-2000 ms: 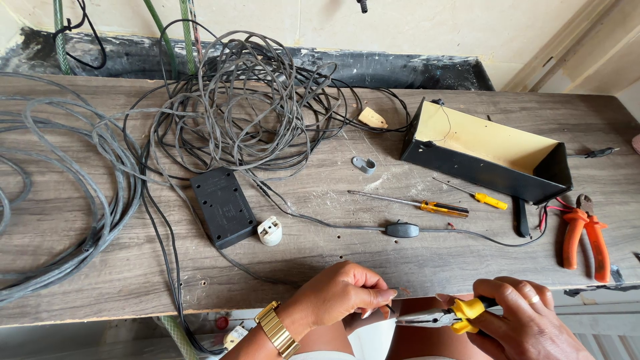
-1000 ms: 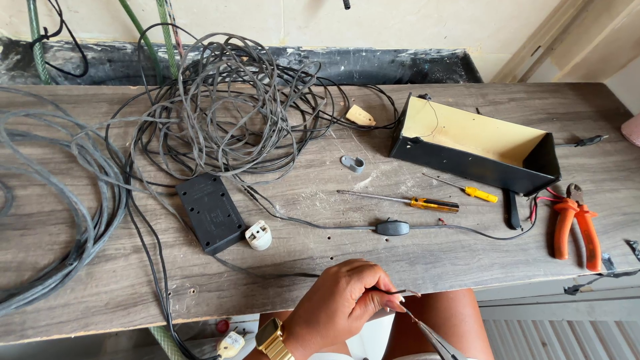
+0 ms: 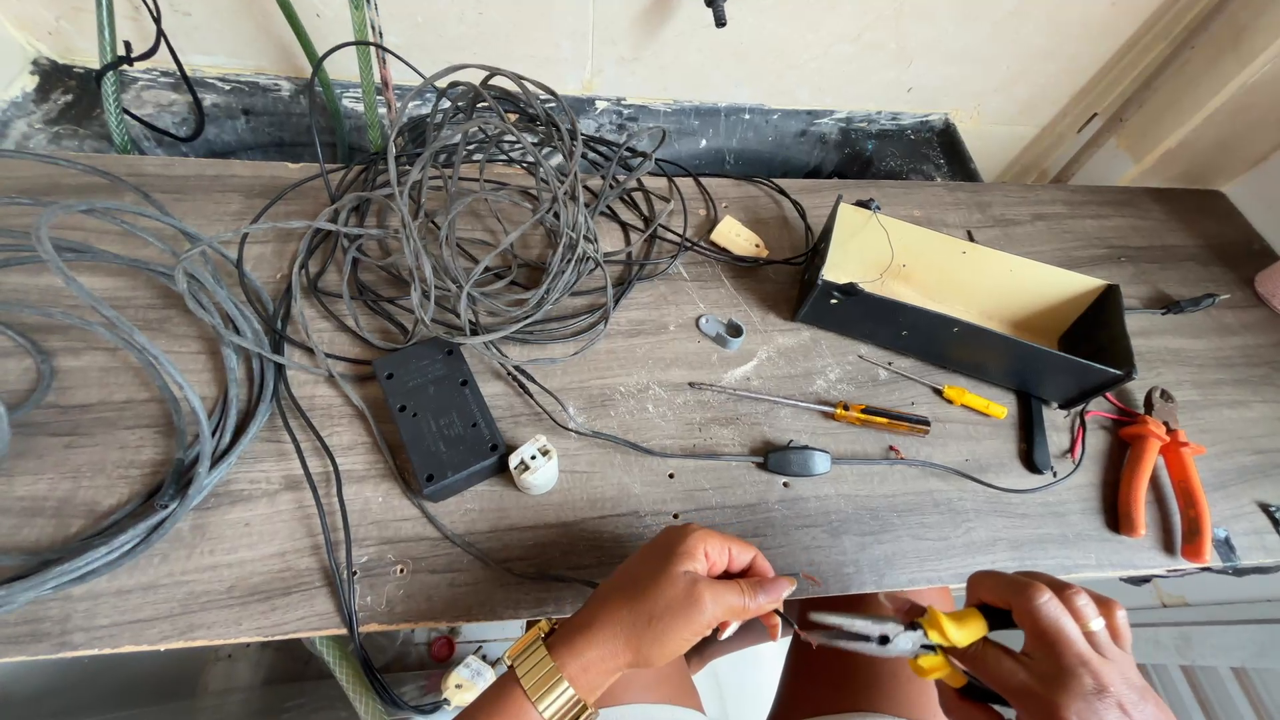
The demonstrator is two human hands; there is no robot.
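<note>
My left hand (image 3: pixel 690 600), with a gold watch on the wrist, pinches a dark electrical cable (image 3: pixel 520 574) near the bench's front edge. The cable's split end (image 3: pixel 790 622) sticks out past the fingers, with a bit of reddish wire showing. In my right hand (image 3: pixel 1050 640) are long-nose pliers (image 3: pixel 870 632) with yellow and black handles. Their jaws point left and lie beside the cable end; whether they touch it I cannot tell. A black rectangular box (image 3: pixel 438 418) and a white plug or socket piece (image 3: pixel 534 465) lie behind my left hand.
A wooden bench board (image 3: pixel 620 510) carries tangled cable (image 3: pixel 490 210), coiled grey cable (image 3: pixel 200 400), an inline switch (image 3: pixel 797 460), two screwdrivers (image 3: pixel 880 418) (image 3: pixel 972 401), a grey clip (image 3: pixel 722 331), an open metal housing (image 3: pixel 960 325) and orange-handled cutters (image 3: pixel 1165 470). Another plug (image 3: pixel 468 682) hangs below the edge.
The pliers, held at the cable end two seconds ago and out of sight or blurred one second ago, are again seen in my right hand by the cable end. My left hand keeps its pinch.
</note>
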